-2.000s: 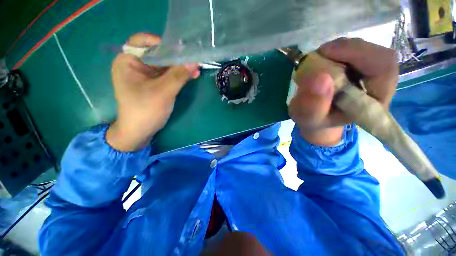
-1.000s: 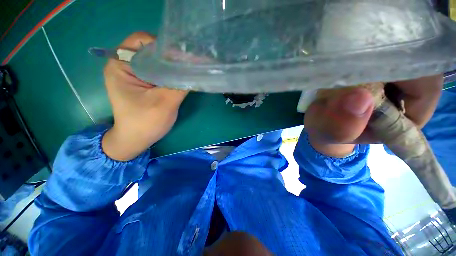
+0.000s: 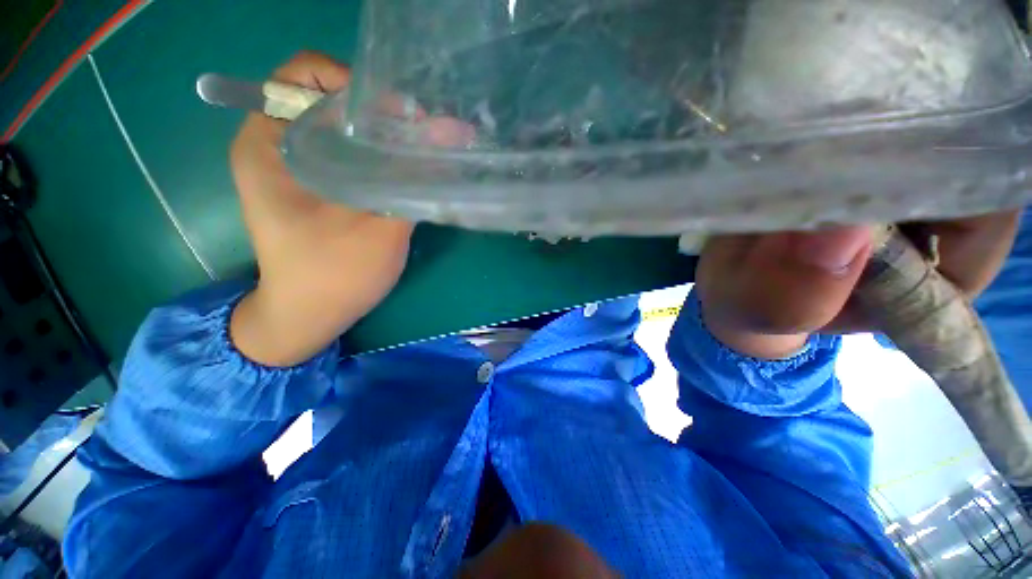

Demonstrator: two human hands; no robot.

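My left hand [image 3: 323, 243] is closed on the tweezers [image 3: 291, 100]; their taped rear end sticks out to the left, and their points are blurred behind the clear hood. My right hand [image 3: 781, 283] grips the thick taped handle of the soldering iron [image 3: 945, 322]; a thin bright tip shows faintly through the hood. The workpiece lies behind the hood and is barely visible. Only the ragged whitish edge of the holding pad [image 3: 558, 238] shows below the hood's rim. I cannot tell whether either tool touches the workpiece.
The clear scuffed fume hood [image 3: 634, 187] covers the upper middle and right. The green bench mat [image 3: 487, 277] has a white line at left, with a red line beyond. A dark perforated box [image 3: 40, 328] stands at far left. A wire basket [image 3: 973, 532] shows at lower right.
The hood has come down in the picture and now hides the workpiece. My right hand with the iron appears further right and lower. My left hand has shifted slightly left, still holding the tweezers.
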